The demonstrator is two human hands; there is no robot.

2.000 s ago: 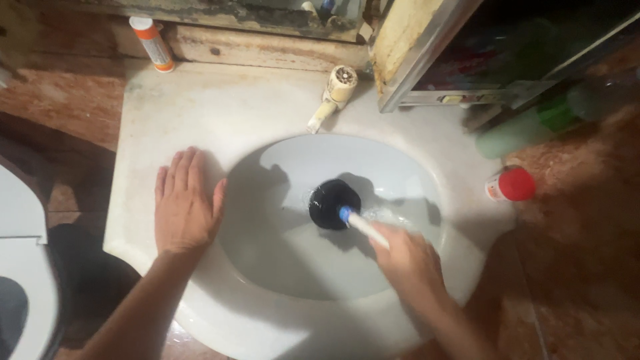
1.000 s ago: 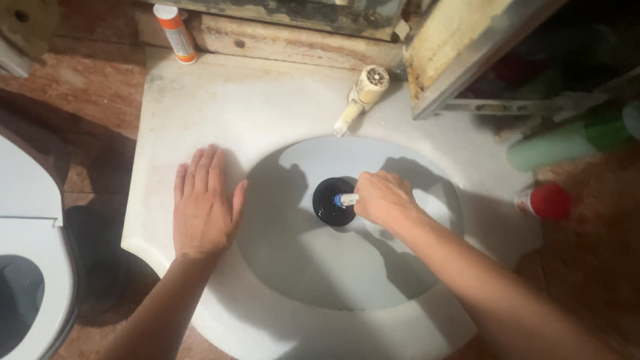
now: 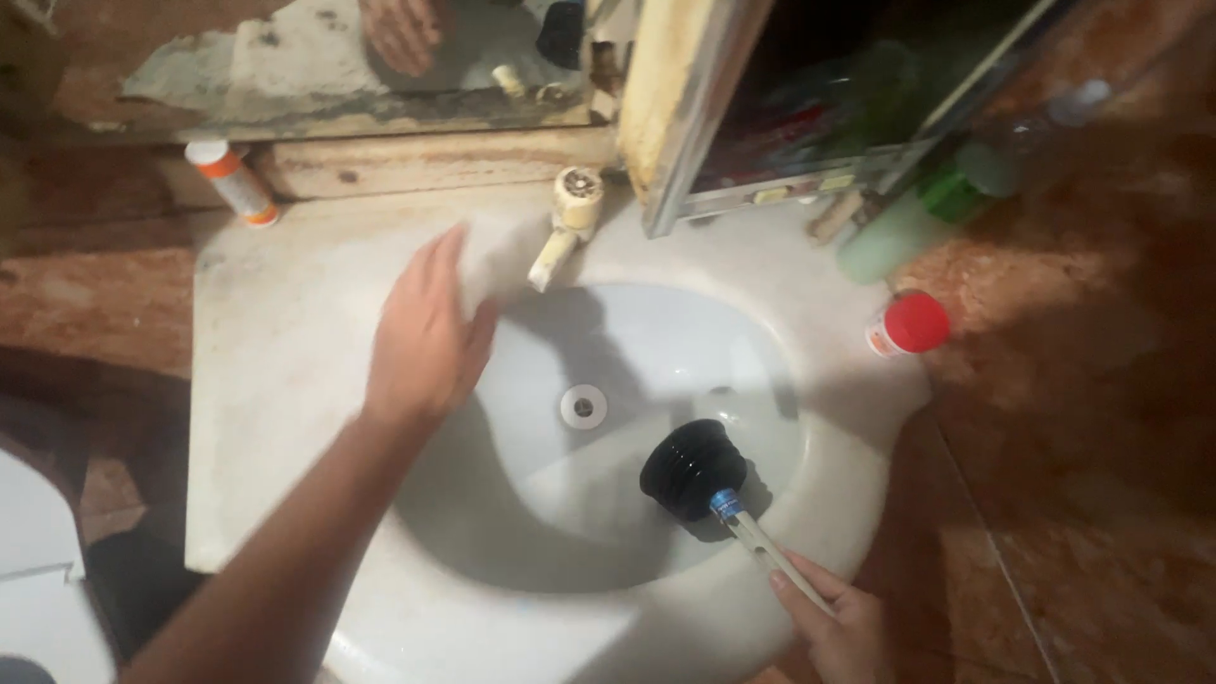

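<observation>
My right hand (image 3: 836,617) grips the pale handle of a black rubber plunger (image 3: 693,470), whose cup is tilted inside the lower right of the white sink basin (image 3: 579,513). The plunger is apart from the drain (image 3: 583,407), which shows at the middle of the basin. My left hand (image 3: 427,332), empty and a little blurred, is over the left rim of the basin, below and left of the worn faucet (image 3: 568,228). Its fingers point up toward the back of the countertop (image 3: 285,380).
An orange and white tube (image 3: 233,183) stands at the back left, below a mirror (image 3: 313,66). To the right are a red-capped jar (image 3: 907,324), a pale green bottle (image 3: 883,242) and an open cabinet door (image 3: 693,114). A toilet (image 3: 38,560) stands at lower left.
The plunger has come off the drain and moved to the lower right with my right hand. My left hand has lifted off the countertop and moved toward the faucet.
</observation>
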